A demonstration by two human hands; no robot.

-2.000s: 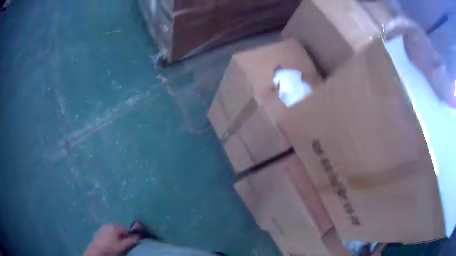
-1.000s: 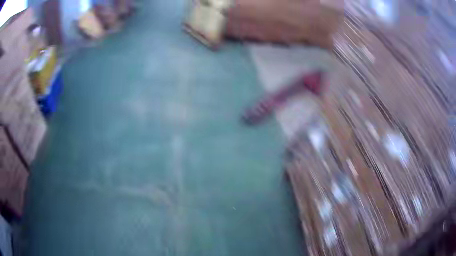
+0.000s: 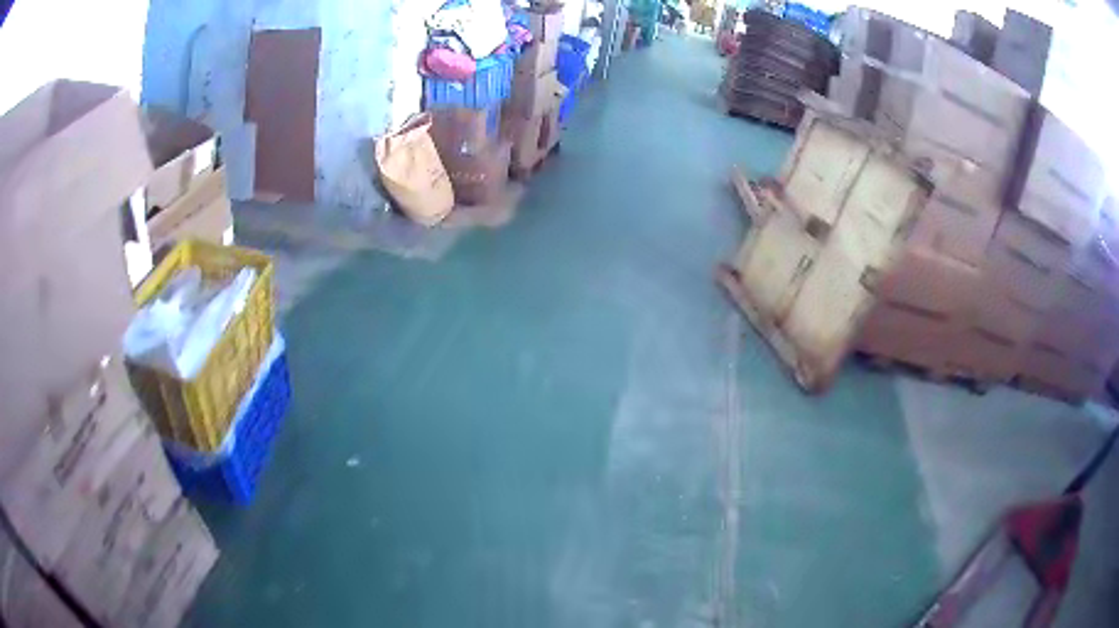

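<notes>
Neither of my hands is in the picture. Nearest on the left stands a tall stack of brown cartons [image 3: 74, 282], with an open one on top. Beside it a yellow slatted crate [image 3: 221, 405] holding whitish plastic bags [image 3: 190, 325] sits on a blue crate [image 3: 252, 429]. At the lower right is a red metal frame [image 3: 1043, 540], cut off by the picture's edge; it looks like a pallet jack.
A yellowish wooden or metal pallet-like frame [image 3: 828, 233] leans by stacked cartons [image 3: 969, 245] on the right. A tan sack [image 3: 415, 172], cartons [image 3: 472, 153] and a blue crate [image 3: 472, 84] stand at back left. Dark stacked pallets [image 3: 779, 68] stand farther back along the green floor [image 3: 491, 405].
The view has swung from nearby cartons on the floor to a passage ahead. The hand seen at the lower left two seconds ago is out of view. The red frame now shows at the lower right.
</notes>
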